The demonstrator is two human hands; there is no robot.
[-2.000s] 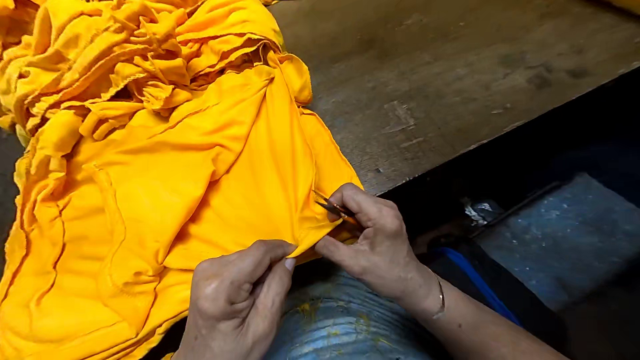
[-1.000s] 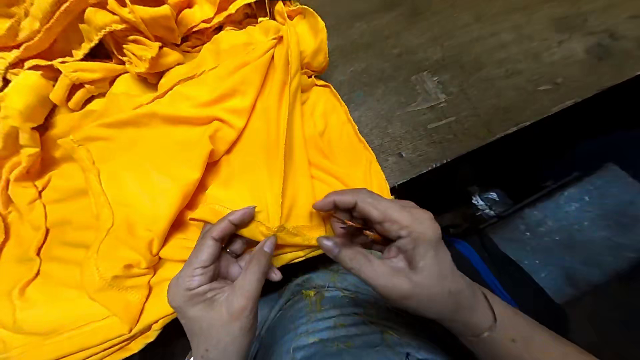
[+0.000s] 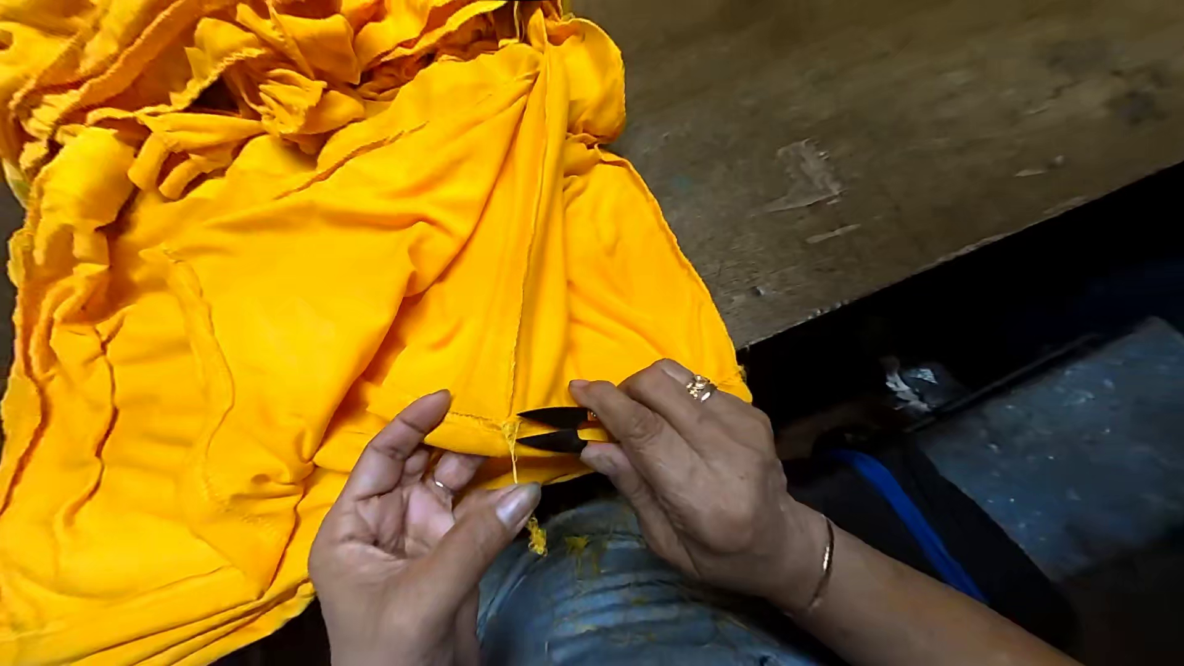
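Yellow knit fabric (image 3: 277,277) with overlocked seams lies folded and bunched across the left and middle. In my right hand (image 3: 698,472) are small dark thread snips (image 3: 553,430), their two blades apart and pointing left at the hem where a vertical seam meets it. A yellow thread tail (image 3: 515,462) hangs down from that spot, beside the blade tips. My left hand (image 3: 416,527) is palm up with its thumb tip at the thread; whether its fingers pinch the thread or the hem behind is not plain.
A worn wooden table (image 3: 879,139) extends behind and to the right, its edge running diagonally. Below are a denim-clad knee (image 3: 610,592) with yellow lint, a dark item with a blue strip (image 3: 911,523), and a grey-blue flat surface (image 3: 1064,444) at right.
The snips, largely hidden in my right hand one second ago, now show with both blades parted at the seam end. A loose thread tail now shows below the hem.
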